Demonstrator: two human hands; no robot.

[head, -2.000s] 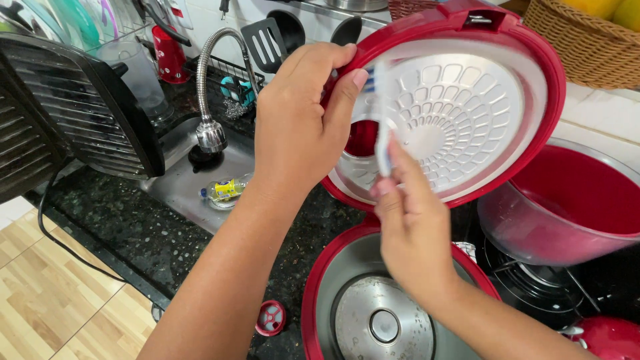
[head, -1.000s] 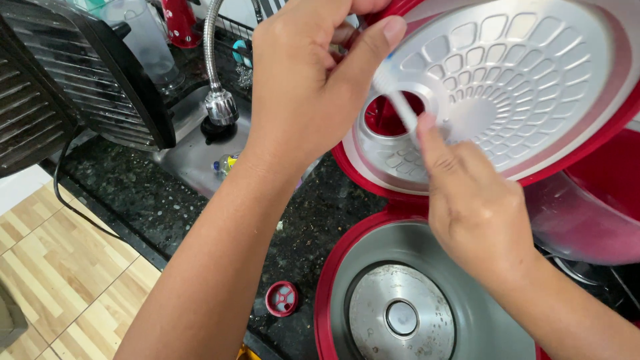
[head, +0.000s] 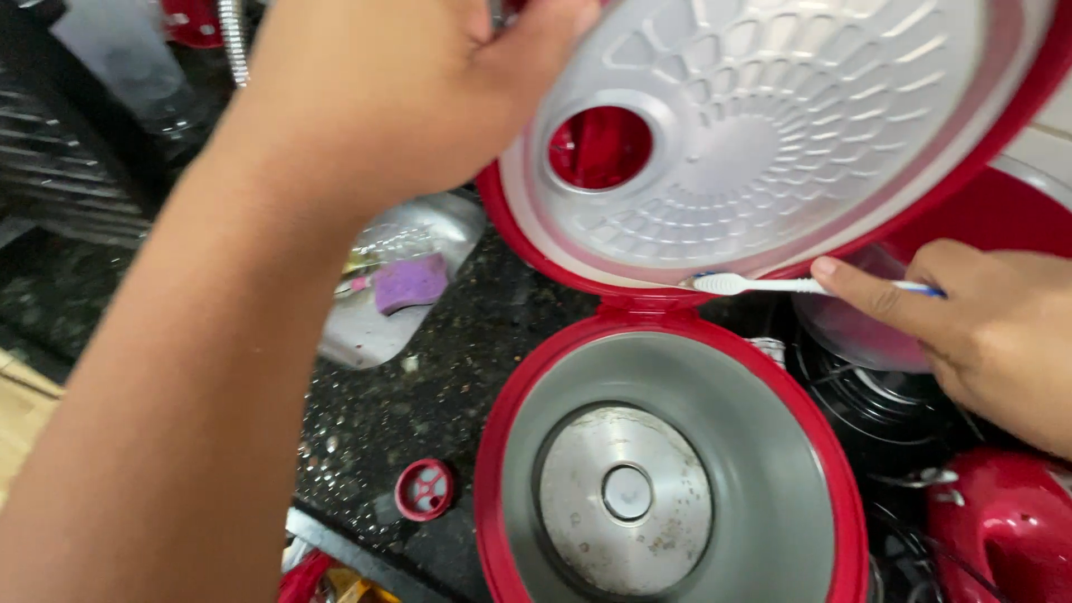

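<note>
A red electric rice cooker [head: 670,377] stands with its lid raised and its inner pot out, so the metal heating plate [head: 624,498] shows. My left hand [head: 419,84] is at the upper left edge of the lid [head: 737,142], its fingertips partly cut off by the frame. A white and blue toothbrush [head: 783,286] is in my right hand [head: 980,335], with its head against the lower rim of the lid's inner side, near the hinge. The lid's metal liner has a round opening with red inside. On the counter, left of the cooker, lies a small round red vent cap [head: 425,490].
Left of the lid is a steel sink [head: 368,335] with a purple sponge [head: 410,283] in it. A black ridged grill [head: 75,159] stands farther left. At right are a gas stove [head: 871,394], a red pot [head: 988,213] and a shiny red object [head: 1005,519].
My right hand has moved the toothbrush from beside the lid's round opening to the lower rim near the hinge. My left hand stays at the lid's edge. The view has come closer.
</note>
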